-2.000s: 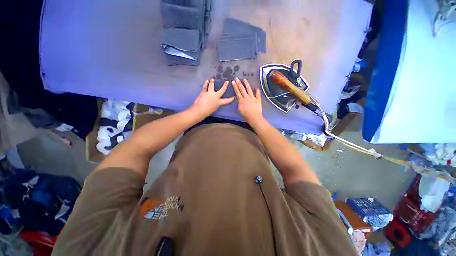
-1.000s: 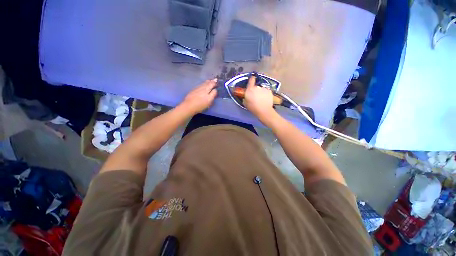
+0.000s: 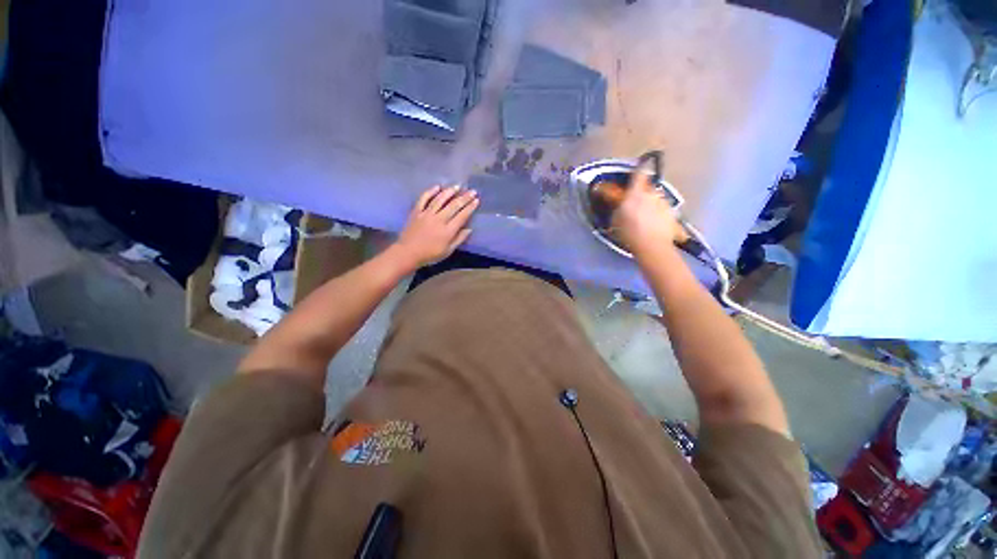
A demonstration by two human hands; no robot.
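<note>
A small dark grey fabric piece [image 3: 507, 195] lies flat near the table's front edge. My left hand [image 3: 441, 224] rests palm down at its left end, fingers spread, gripping nothing. My right hand [image 3: 643, 216] is on the wooden handle of the steam iron [image 3: 600, 177], to the right of the piece; the hand is somewhat blurred and hides part of the handle. The iron points up and left and does not cover the piece. The right stack of grey pieces [image 3: 547, 96] and the longer left stack [image 3: 424, 82] lie beyond.
The lilac table cover [image 3: 251, 109] has dark spots beyond the piece. A pale cord [image 3: 765, 320] runs right from the iron. A cardboard box [image 3: 203, 297] with white scraps stands below left. A blue-edged white surface [image 3: 918, 218] is at the right. Navy cloth [image 3: 77, 404] lies on the floor.
Since one second ago, my right hand and the iron have moved right, off the fabric piece, which now shows. Two seconds ago both hands were on the piece and the iron stood alone.
</note>
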